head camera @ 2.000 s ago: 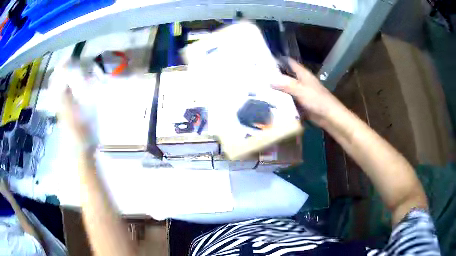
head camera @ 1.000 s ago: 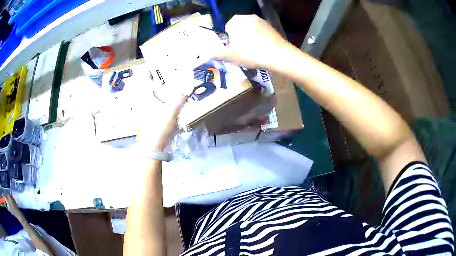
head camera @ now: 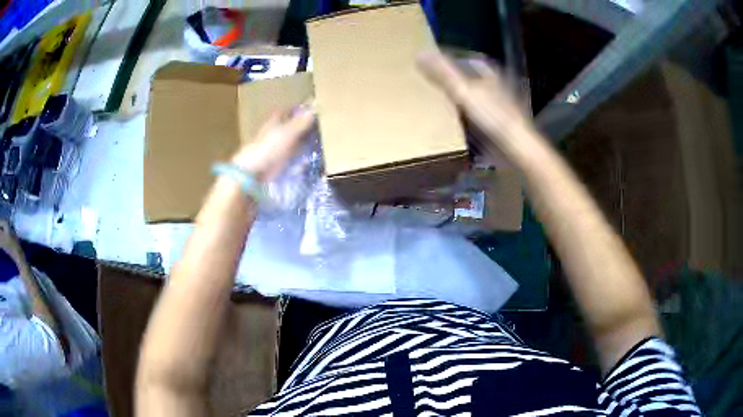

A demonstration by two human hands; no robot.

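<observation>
A plain brown face of a retail box [head camera: 383, 89] is turned up between my hands above the bench. My right hand [head camera: 477, 94], blurred, lies on the box's upper right edge. My left hand [head camera: 277, 142], with a pale band at the wrist, is at the box's left side; crinkled clear shrink film [head camera: 319, 216] hangs beside and below it. Its fingertips are partly hidden by film and blur. Another brown box [head camera: 191, 142] lies left of my left hand, its brown side showing.
A white sheet [head camera: 424, 265] hangs over the bench's front edge. Black device units [head camera: 41, 159] and a yellow tray [head camera: 53, 65] are at left. A bagged device with an orange loop [head camera: 216, 31] is behind. A coworker's arm [head camera: 32, 285] is at lower left. A metal post [head camera: 595, 77] slants at right.
The held box has turned from its white printed face to a brown one. Boxes at left now show brown sides. Film hangs looser by my left hand.
</observation>
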